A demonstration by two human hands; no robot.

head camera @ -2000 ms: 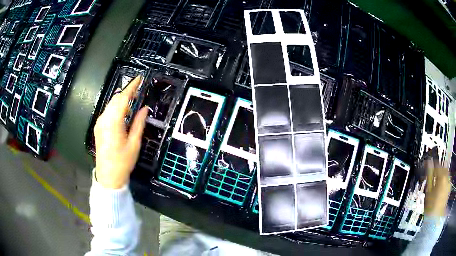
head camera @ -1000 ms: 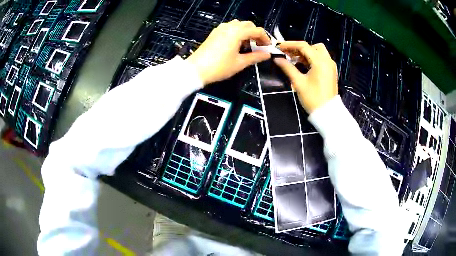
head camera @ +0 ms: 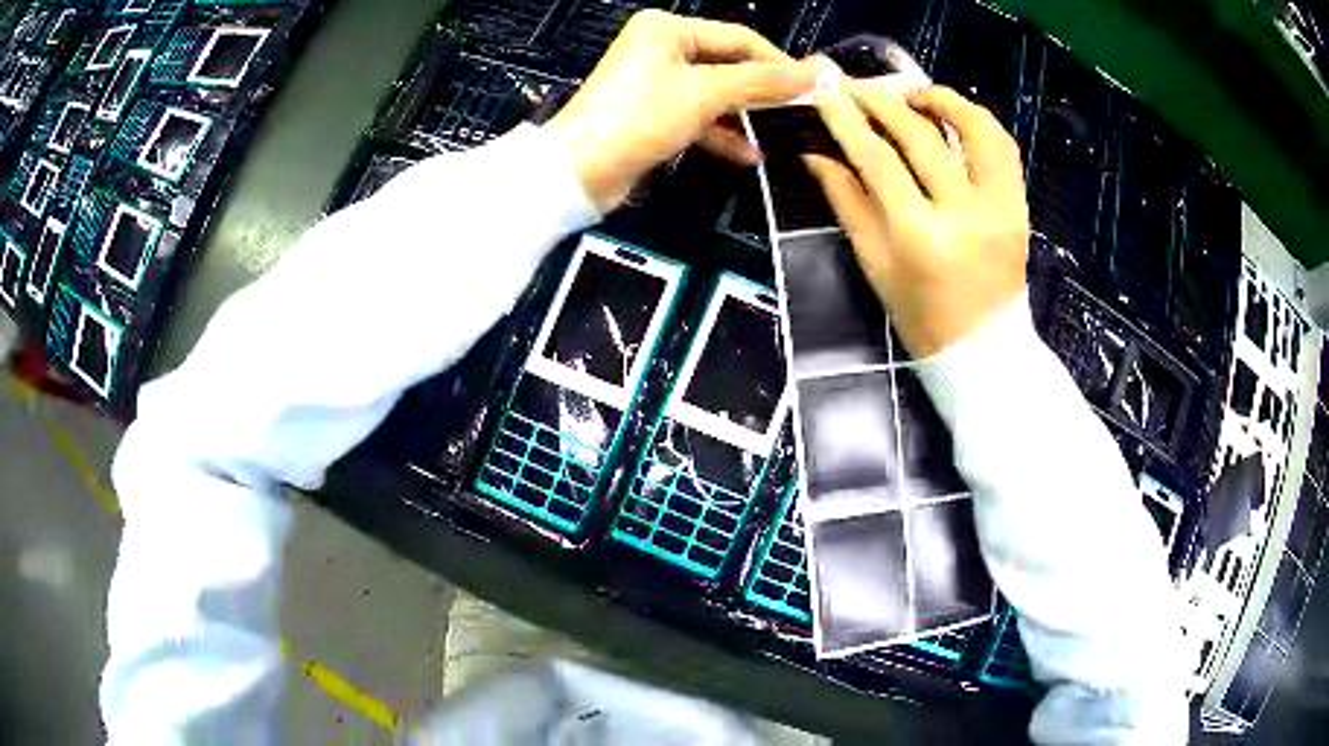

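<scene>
A sticker sheet (head camera: 850, 423) with two columns of black rectangles on a white liner lies over the phone front housings, its lower end towards me. My left hand (head camera: 641, 110) pinches its top left end. My right hand (head camera: 947, 219) lies over its upper right part, fingertips meeting my left fingers at the top edge. The exact grip there is partly hidden. A white-edged part of the sheet curls up behind the fingers. Teal-edged housings with white window borders, one of them whole in view (head camera: 583, 391), sit in the black blister tray (head camera: 437, 496).
A neighbouring filled tray (head camera: 161, 146) stands at the left, past a green strip. Spare sheets (head camera: 1253, 437) lie at the right edge, with a loose black piece (head camera: 1236, 499) on them. A grey floor with a yellow line (head camera: 343, 695) shows at lower left.
Both hands have come from the sides onto the top end of the sheet. Since one second ago they have moved slightly up, and my right hand lies flatter over the sheet.
</scene>
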